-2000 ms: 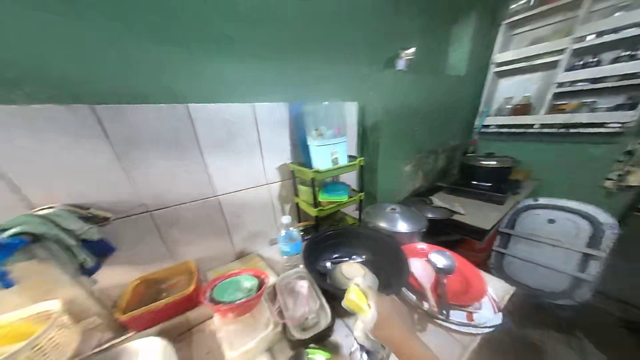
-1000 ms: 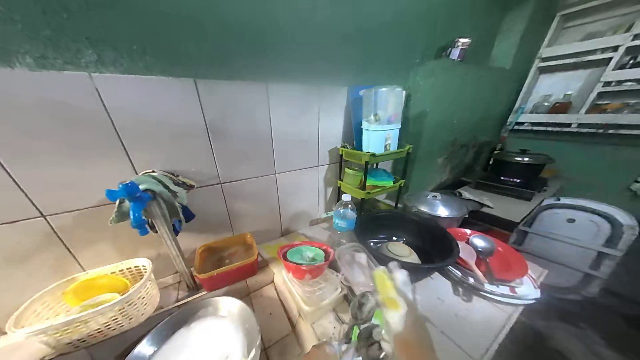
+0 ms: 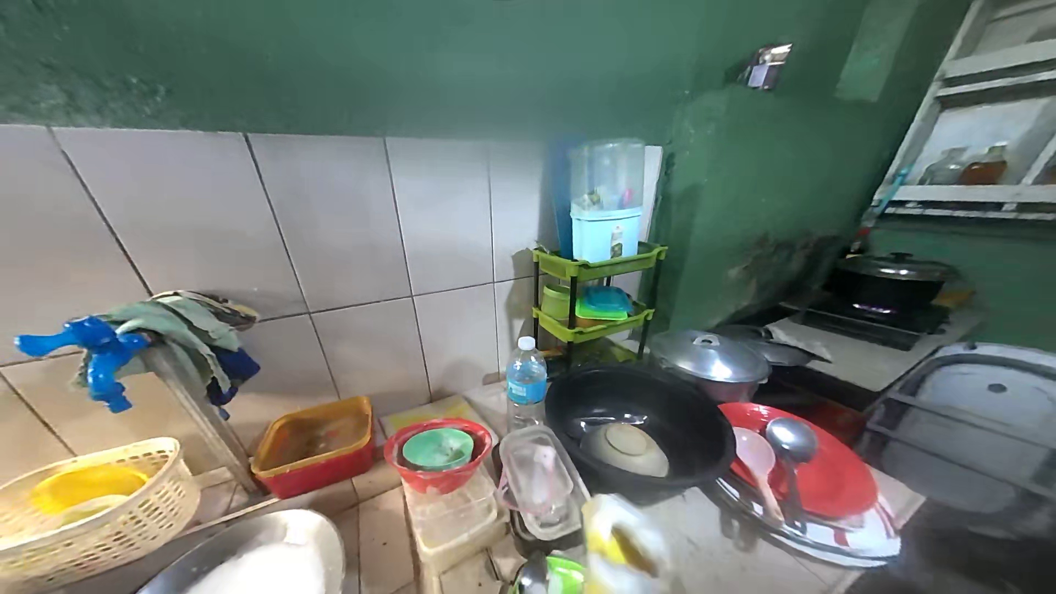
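A yellow sponge (image 3: pixel 609 546) shows at the bottom edge, blurred and covered in white foam. My right hand (image 3: pixel 639 557) is around it, largely hidden by suds and blur. Just left of it lie a metal spoon (image 3: pixel 532 573) and a bright green item. Behind stand clear plastic containers (image 3: pixel 540 474) and a large black basin (image 3: pixel 639 412) with a pale round bowl (image 3: pixel 627 450) inside. My left hand is out of view.
A metal basin (image 3: pixel 326 544) with white suds, a cream basket (image 3: pixel 157 511), a blue faucet (image 3: pixel 103 355), red bowl (image 3: pixel 441 477), red and orange tub (image 3: pixel 318 470), water bottle (image 3: pixel 526 384), green rack (image 3: pixel 598 268), lidded pot (image 3: pixel 709 359) and red plate (image 3: pixel 833 470) surround the area.
My right hand with the sponge was over the black basin two seconds ago and is now in front of it, at the bottom edge. The view has swung left.
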